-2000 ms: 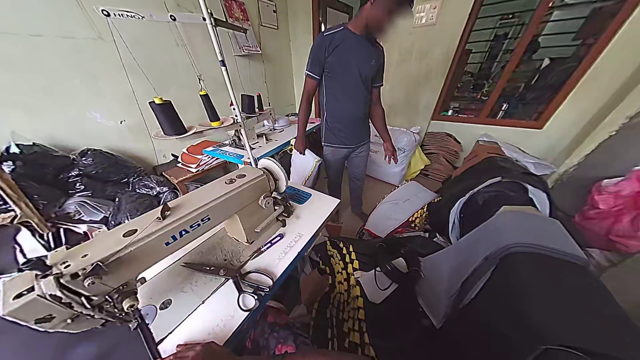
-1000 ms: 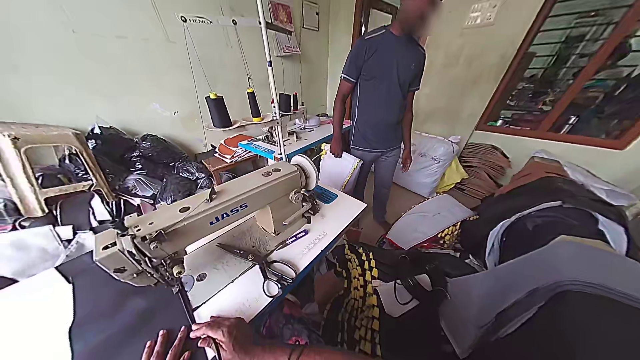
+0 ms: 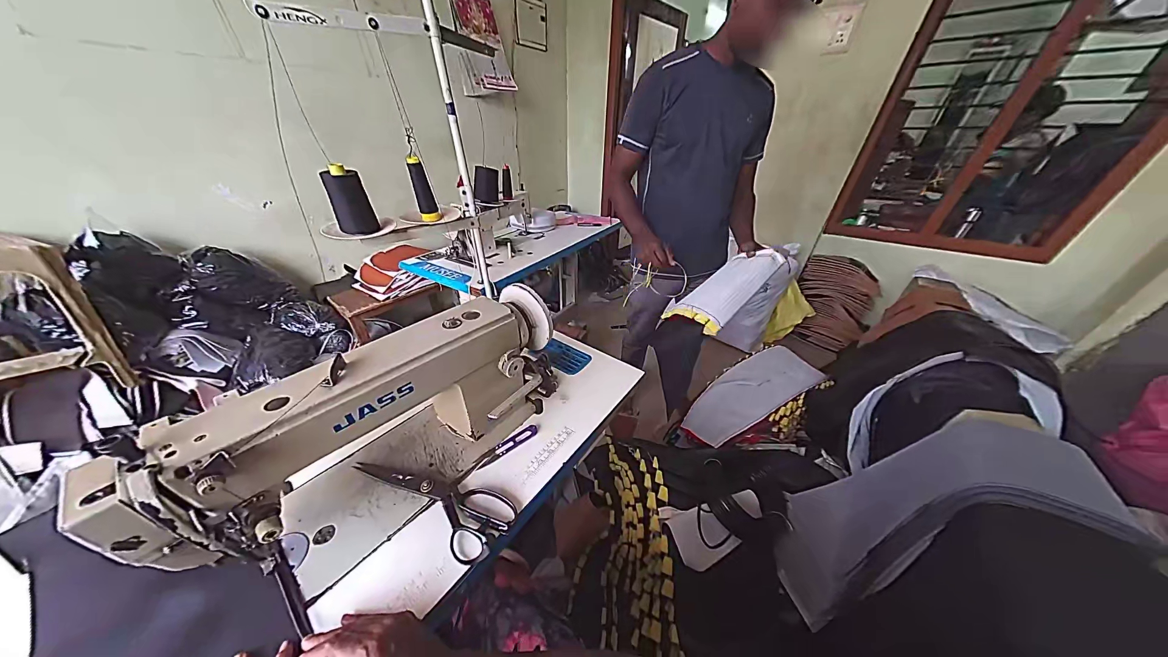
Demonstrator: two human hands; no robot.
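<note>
A beige sewing machine (image 3: pixel 365 401) marked JASS stands on a white table (image 3: pixel 584 429). My right hand (image 3: pixel 370 636), cut off by the bottom edge of the view, lies at the near end of a narrow dark strip (image 3: pixel 290 589) that runs down from the needle area; its grip is hidden. Just a sliver of what looks like my left hand's fingertips (image 3: pixel 285 650) shows beside it. Dark material (image 3: pixel 155 593) spreads left of the strip. Black-handled scissors (image 3: pixel 456 511) and a small purple-handled tool (image 3: pixel 511 444) lie on the tabletop, right of the machine arm.
A co-worker (image 3: pixel 698 155) stands beyond the table, holding white panels (image 3: pixel 735 292) and thin strings (image 3: pixel 652 274). Thread cones (image 3: pixel 349 201) stand behind the machine. Black bags (image 3: pixel 237 292) lie left; stacked grey panels (image 3: pixel 949 484) and yellow-marked black pieces (image 3: pixel 634 547) crowd the right.
The co-worker has raised the white panels from beside the body to the front. My hands sit lower in view than one second ago, when both showed more fully.
</note>
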